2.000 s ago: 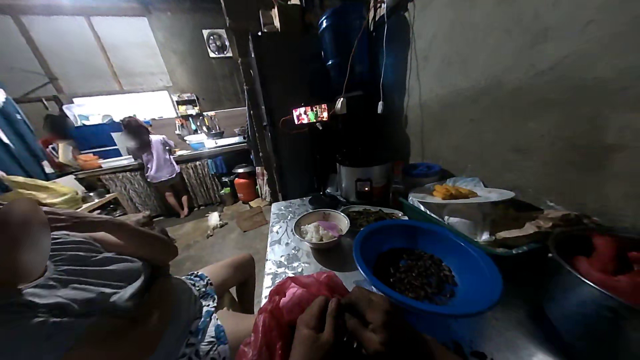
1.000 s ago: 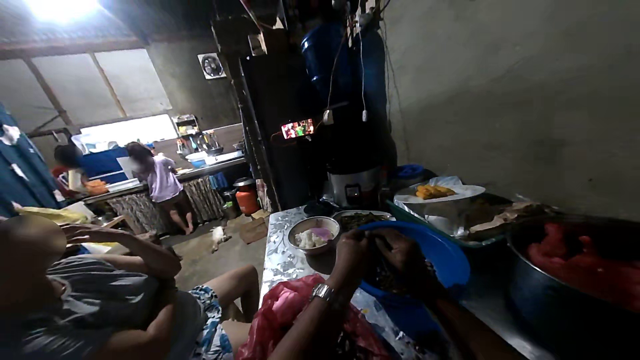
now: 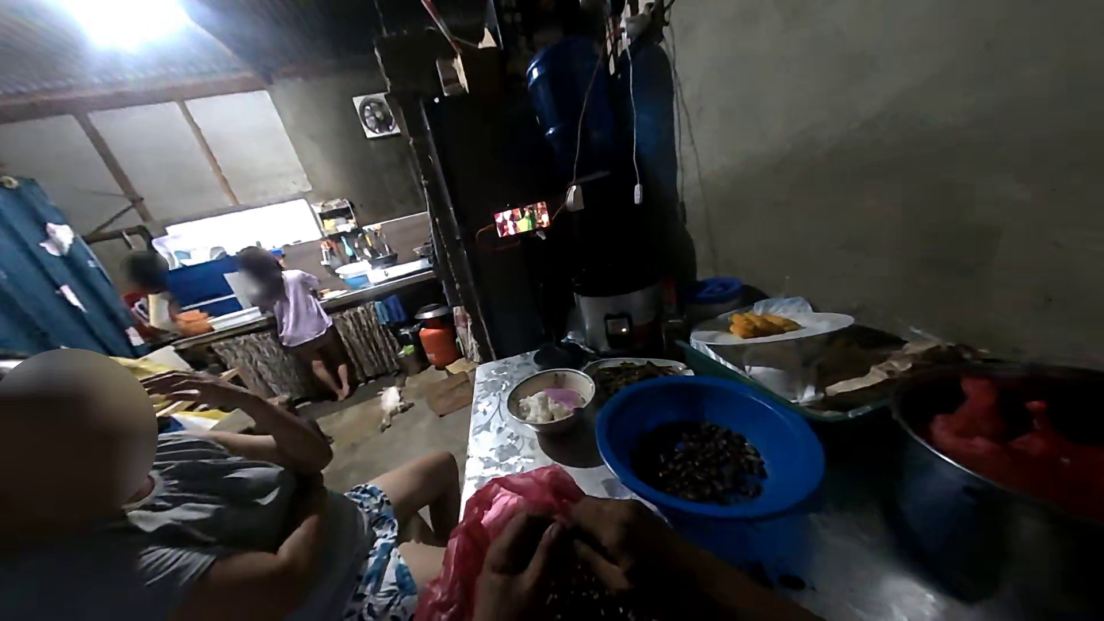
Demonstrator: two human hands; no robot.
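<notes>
Low in the view, my left hand [image 3: 522, 561] and my right hand [image 3: 625, 543] meet at the fingertips over a pink plastic bag [image 3: 483, 539]. Something small may be between the fingers, but it is too dark to tell. Under my hands lie small dark pieces, partly hidden. Just beyond my right hand stands a blue plastic basin [image 3: 798, 457] with many small dark brown pieces [image 3: 711, 461] in it, perhaps seeds or shellfish. Behind my left hand is a bowl [image 3: 552, 423] of white rice with a pinkish-purple thing in it.
A plate of dark food [image 3: 634, 373], a rice cooker [image 3: 617, 319] and a white plate [image 3: 815, 324] with yellow food stand behind the basin. At right is a large metal pot [image 3: 949, 461] holding red plastic. One person sits close at left; others are by the far counter [image 3: 379, 283].
My hands have come back from over the blue basin to the pink bag. The dark pieces in the basin are in full view again.
</notes>
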